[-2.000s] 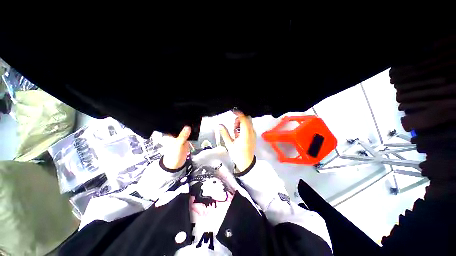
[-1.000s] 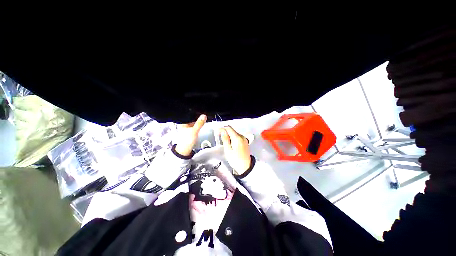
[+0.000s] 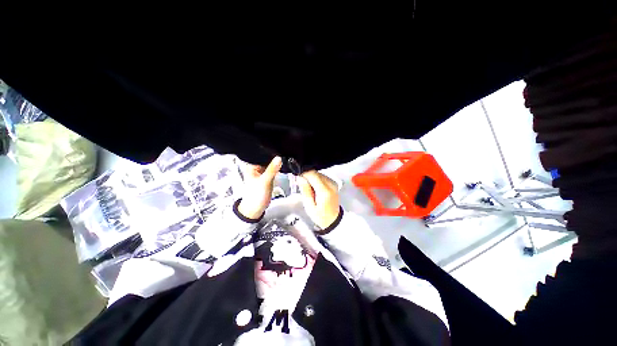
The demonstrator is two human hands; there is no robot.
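Note:
A large black garment (image 3: pixel 291 81) fills the upper view, and its near edge hangs just above my hands. My left hand (image 3: pixel 259 192) is at that edge with the thumb raised against it; its fingers are partly hidden and seem to pinch the cloth. My right hand (image 3: pixel 322 199) is just to the right, fingers curled and fingertips together. A small thin dark loop (image 3: pixel 293 165), perhaps the end of a small metal hand tool, sticks up from the right fingertips at the garment edge, between the two hands.
An orange-red stool (image 3: pixel 399 181) with a black rectangular thing (image 3: pixel 425 192) on it stands right of my hands. A dark ridged garment stack (image 3: pixel 575 135) is at far right, with metal legs (image 3: pixel 514 203) beside it. Clear bagged packets (image 3: pixel 111 209) and khaki-green sacks (image 3: pixel 47 277) lie at left.
My right hand has closed from a more open pose and moved slightly left and down. My left hand has moved right, nearer to it. The dark loop now shows more clearly between them.

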